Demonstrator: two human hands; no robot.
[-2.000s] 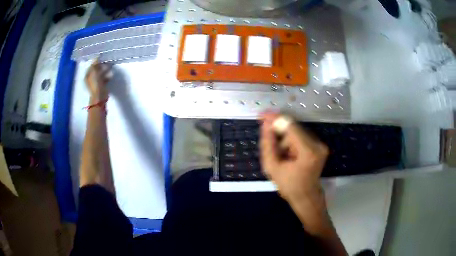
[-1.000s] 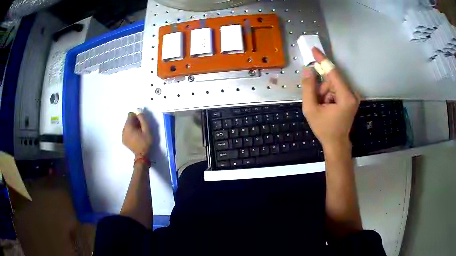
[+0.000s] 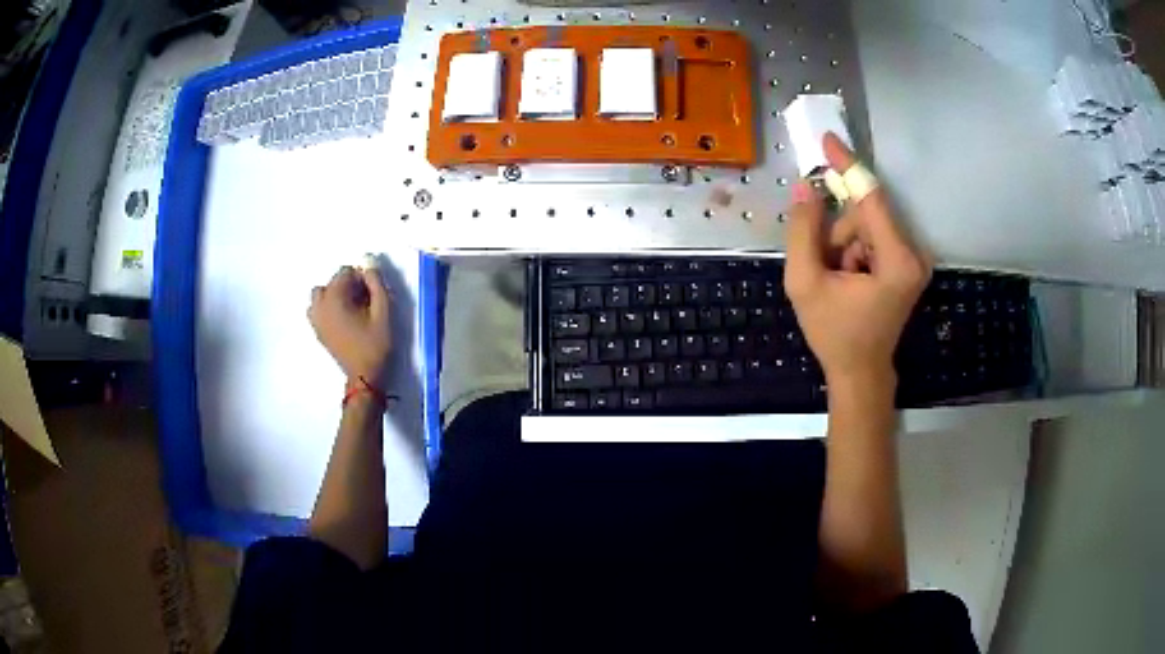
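Three white plastic housings (image 3: 549, 84) sit in pockets of the orange fixture (image 3: 588, 147); the middle one shows faint grey print. The narrow slot at the fixture's right end holds no housing. Another white housing (image 3: 815, 128) lies on the perforated plate (image 3: 562, 224) right of the fixture. My right hand (image 3: 853, 249), with pale coverings on its fingers, has its index fingertip at that housing's lower right edge; whether it grips it cannot be told. My left hand (image 3: 351, 313) is over the blue tray's white bottom, fingers curled, and no part shows in it.
Rows of placed housings (image 3: 307, 100) lie at the far end of the blue tray (image 3: 183, 319). A black keyboard (image 3: 677, 335) is on the shelf in front of the plate. Stacked housings (image 3: 1111, 134) stand at far right. A brown cardboard box (image 3: 109, 511) is at lower left.
My left hand has come back from the placed rows toward the tray's right side. My right hand has moved from above the keyboard up to the loose housing. The camera view has shifted slightly.
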